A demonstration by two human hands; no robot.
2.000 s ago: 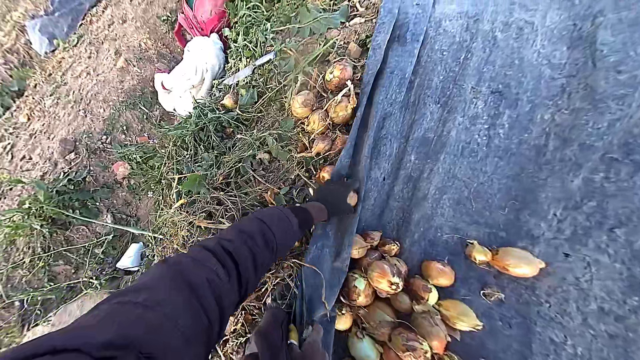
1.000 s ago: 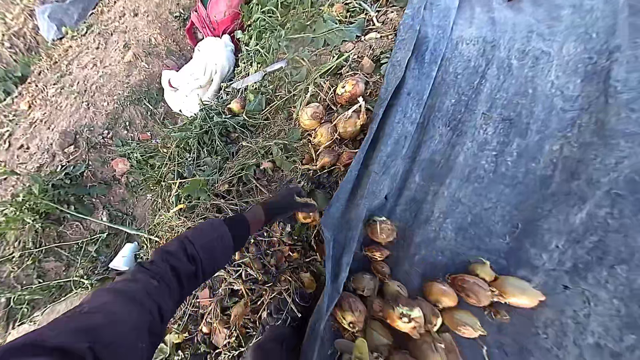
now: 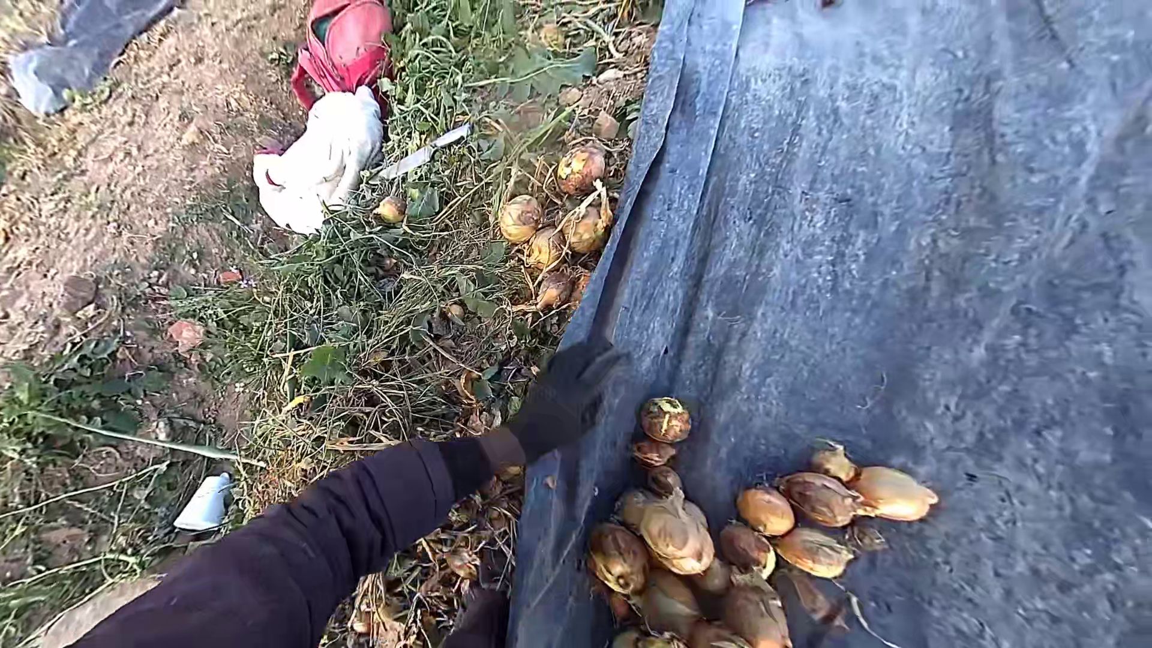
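Note:
My left hand (image 3: pixel 571 391), in a dark glove, is over the folded edge of a dark fabric sheet (image 3: pixel 882 270). Its fingers are slightly blurred and extended, and no onion shows in them. Just right of and below the hand, an onion (image 3: pixel 666 419) lies on the sheet, with two smaller ones under it. A pile of onions (image 3: pixel 675 535) fills the sheet's lower part, and a looser group (image 3: pixel 819 498) lies to its right. My right hand cannot be made out; a dark shape at the bottom edge could be a hand or a shoe.
Several onions (image 3: pixel 544 247) lie on weedy ground along the sheet's left edge. Further left are a knife-like pale blade (image 3: pixel 421 156), a white cloth (image 3: pixel 324 162), a red cloth or bag (image 3: pixel 346 49) and a white cup-like piece (image 3: pixel 205 502). Dark plastic (image 3: pixel 85 45) lies top left.
My left hand has moved from an onion on the ground, where it was one second ago, to the sheet's edge. More onions now lie on the sheet at the right than two seconds ago.

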